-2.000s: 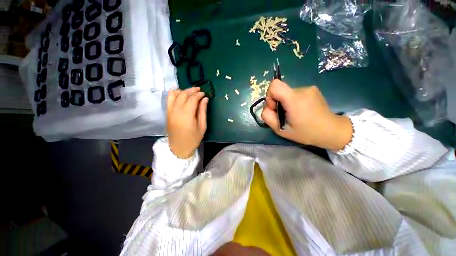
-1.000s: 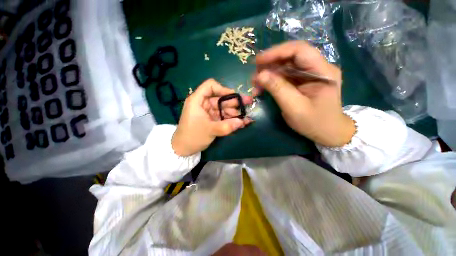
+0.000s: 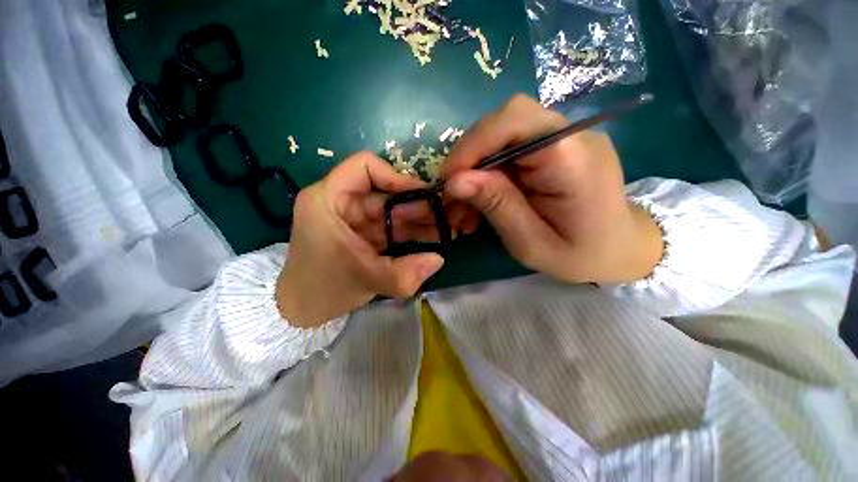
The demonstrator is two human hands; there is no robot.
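Observation:
My left hand holds a black rounded-square frame upright between thumb and fingers, close in front of me. My right hand holds slim dark tweezers like a pen. Their tip is at the frame's upper right corner, partly hidden by my fingers. I cannot tell if a cream part is at the tip. Small cream parts lie on the bench just behind my hands, partly covered by them.
Green bench carries loose black frames at left and a cream pile at the back. A small clear bag and a larger clear bag lie right. A white sheet with black frames is far left.
My left hand has left the loose frames and now holds a frame. My right hand no longer rests over a frame on the bench; its tweezers have come to the held frame. The view has shifted.

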